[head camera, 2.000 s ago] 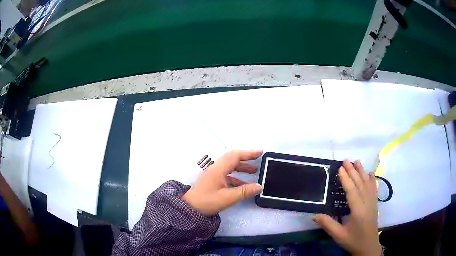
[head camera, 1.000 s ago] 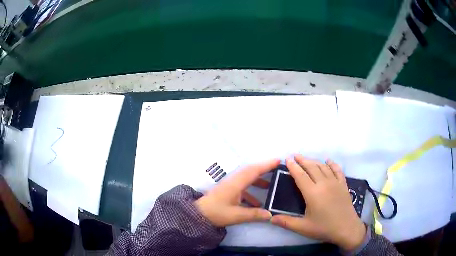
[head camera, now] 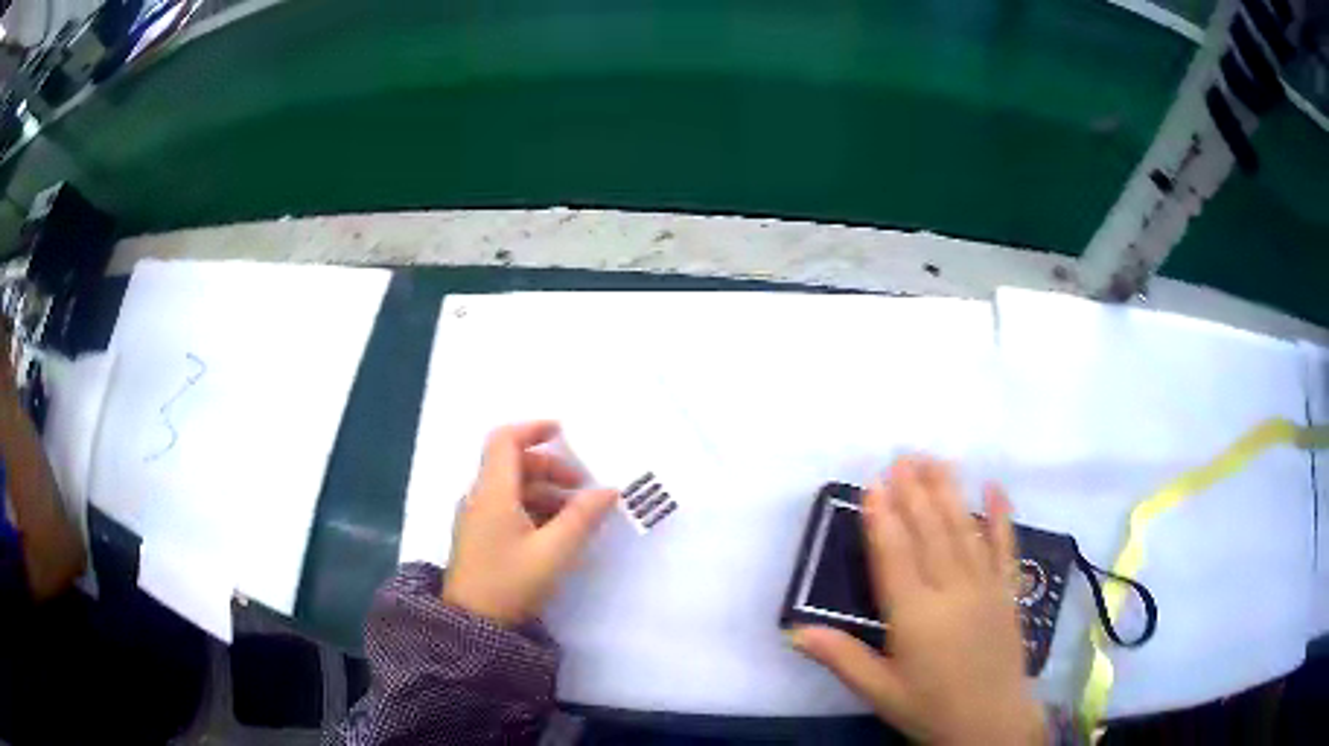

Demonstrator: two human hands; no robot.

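Observation:
The black handheld device point(head camera: 1044, 583) lies on white paper, screen to the left and round keypad to the right, with its wrist strap point(head camera: 1119, 605) looped at the right end. My right hand point(head camera: 933, 590) lies spread over the screen's right part, thumb at the lower left edge, and hides much of the screen. My left hand point(head camera: 532, 517) pinches the left side of the label backing sheet point(head camera: 637, 510), which carries several narrow black labels point(head camera: 650, 501).
A yellow strip point(head camera: 1202, 474) lies at the right. White paper with a pen mark point(head camera: 241, 423) is at the left. Behind are pale chipped edging point(head camera: 583, 241), a post with black tape pieces point(head camera: 1188, 146) and a green belt point(head camera: 656, 117). Another person's arm point(head camera: 41, 503) shows at far left.
My left hand has left the device's left edge and moved left to the label sheet, now holding it. My right hand has moved from the keypad end onto the screen and stays there.

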